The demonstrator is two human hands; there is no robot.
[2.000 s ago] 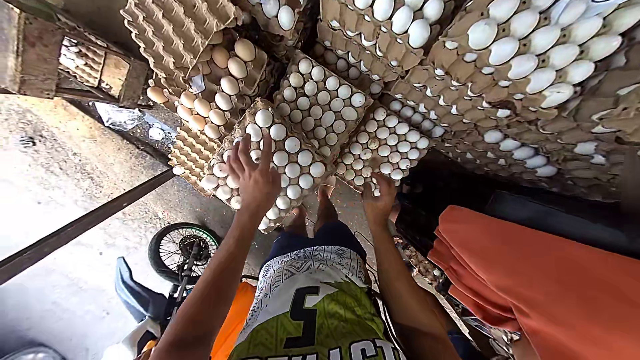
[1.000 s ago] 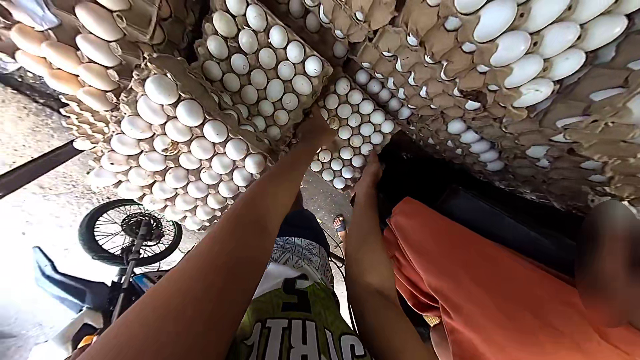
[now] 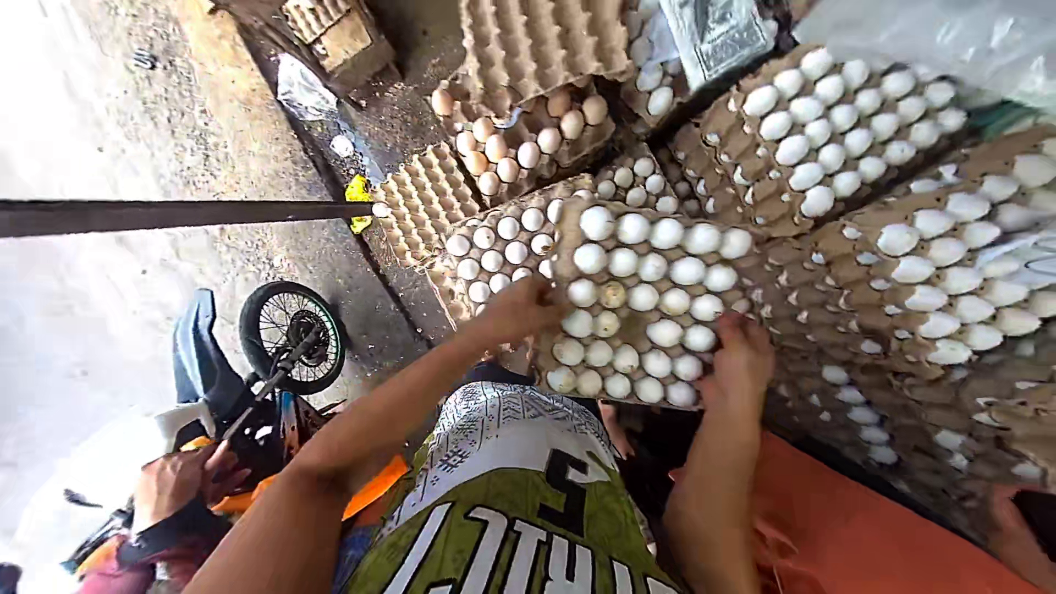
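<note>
A cardboard egg tray of mostly white eggs (image 3: 652,268) is held between both hands in front of my body. My left hand (image 3: 524,313) grips its left edge, fingers partly hidden. My right hand (image 3: 741,351) holds its lower right edge. One pocket in the tray has no egg, and a few eggs look stained or yellowish. Behind and left of it lies another tray of white eggs (image 3: 495,256), partly covered. Farther left is an egg tray without eggs (image 3: 425,198). Brown eggs (image 3: 528,153) sit in a tray beneath upturned cardboard trays (image 3: 544,49).
Tall stacks of trays with white eggs (image 3: 949,256) rise at the right, another stack (image 3: 841,124) behind. A motorcycle wheel (image 3: 293,337) and another person's hands (image 3: 186,483) are at lower left. A dark pole (image 3: 181,216) crosses the left. Orange cloth (image 3: 858,520) lies at lower right.
Both hands, which reached down to a tray of white eggs a second ago, now hold a tray raised nearer my body. The view has shifted, and another person's hands now show at lower left.
</note>
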